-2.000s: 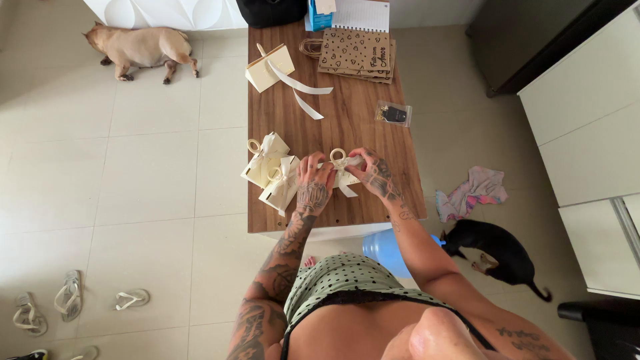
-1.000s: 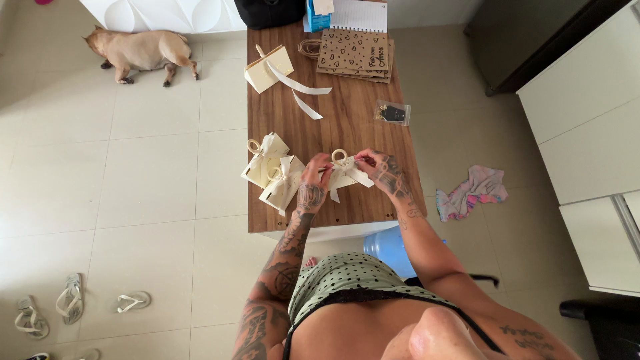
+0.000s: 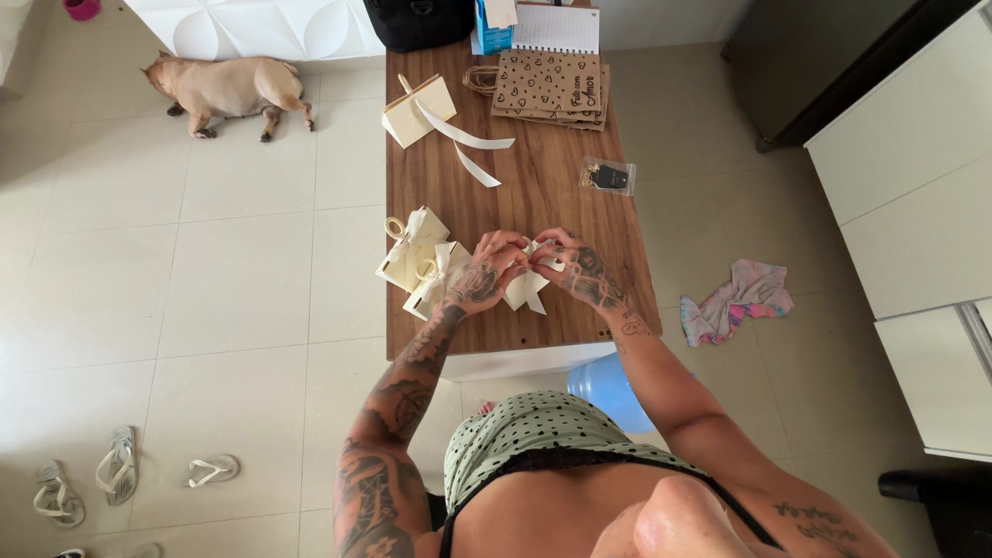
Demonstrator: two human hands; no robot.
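Observation:
Both hands meet over a small cream gift box (image 3: pixel 524 293) near the table's front edge. My left hand (image 3: pixel 487 271) pinches the white ribbon (image 3: pixel 535 302) at the top of this box, and my right hand (image 3: pixel 577 267) pinches the ribbon from the other side, fingertips close together. The fingers partly hide the knot and the box's ring handle. Just left of my left hand stand two cream boxes with ribbon bows and ring handles, one in front (image 3: pixel 438 279) and one behind (image 3: pixel 418 229). Farther back, another cream box (image 3: pixel 418 108) has a long loose white ribbon (image 3: pixel 473 143).
On the wooden table (image 3: pixel 542 174) lie patterned kraft paper bags (image 3: pixel 546 85), a small plastic packet (image 3: pixel 608 177), a spiral notebook (image 3: pixel 558 29), a blue carton (image 3: pixel 494 35) and a black bag (image 3: pixel 418 23). A dog (image 3: pixel 232 89) lies on the floor left; a cloth (image 3: pixel 744 302) lies right.
My hands have come closer together over the box, and its ribbon ends have shifted. The black animal on the floor at right, seen two seconds ago, is no longer in view there.

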